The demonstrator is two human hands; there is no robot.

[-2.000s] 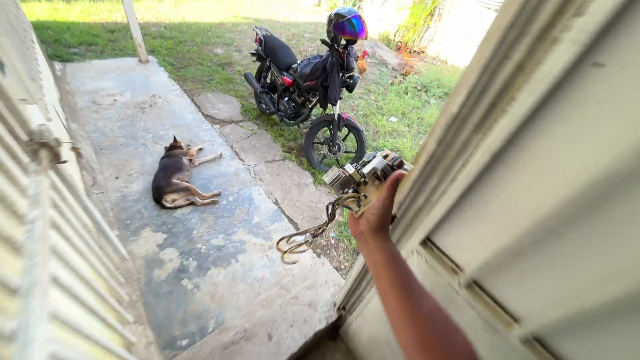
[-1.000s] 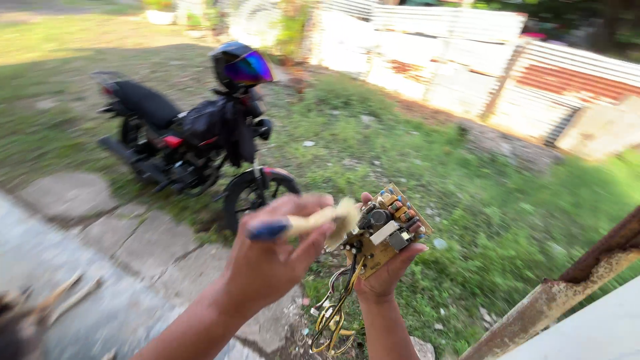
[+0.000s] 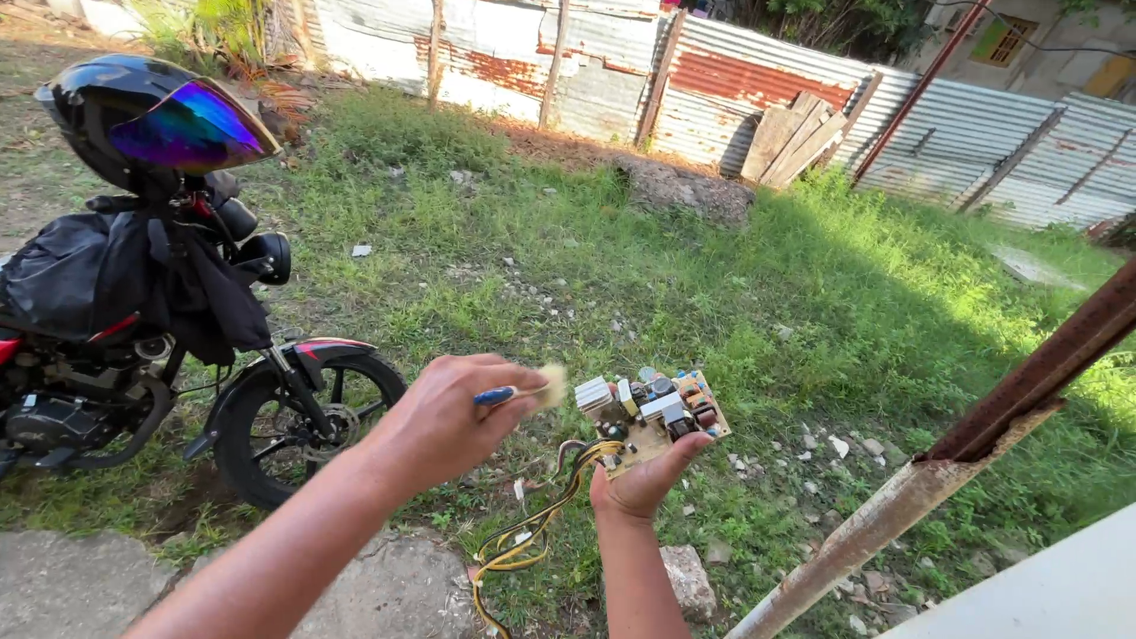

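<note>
My left hand (image 3: pixel 466 413) grips a small brush with a blue handle (image 3: pixel 494 396) and pale bristles (image 3: pixel 552 386). The bristles are blurred and sit just left of a metal heat sink on a circuit board (image 3: pixel 652 435), with a gap between them. My right hand (image 3: pixel 643 479) holds this board from below, palm up, with the thumb at its near right edge. The board carries a white heat sink, coils, capacitors and other parts on its upper side. A bundle of yellow and black wires (image 3: pixel 532 532) hangs from its left end.
A red and black motorcycle (image 3: pixel 98 355) stands at the left with a helmet (image 3: pixel 160 124) on it. A rusty metal post (image 3: pixel 994 399) slants along the right, beside a white panel (image 3: pixel 1047 586). Stone slabs (image 3: pixel 382 586), weedy grass and a corrugated metal fence (image 3: pixel 737 80) surround the spot.
My left hand with the brush came into view after the first frame, and its bristles have moved off the board since one second ago. The view has turned away from the dog on the pavement.
</note>
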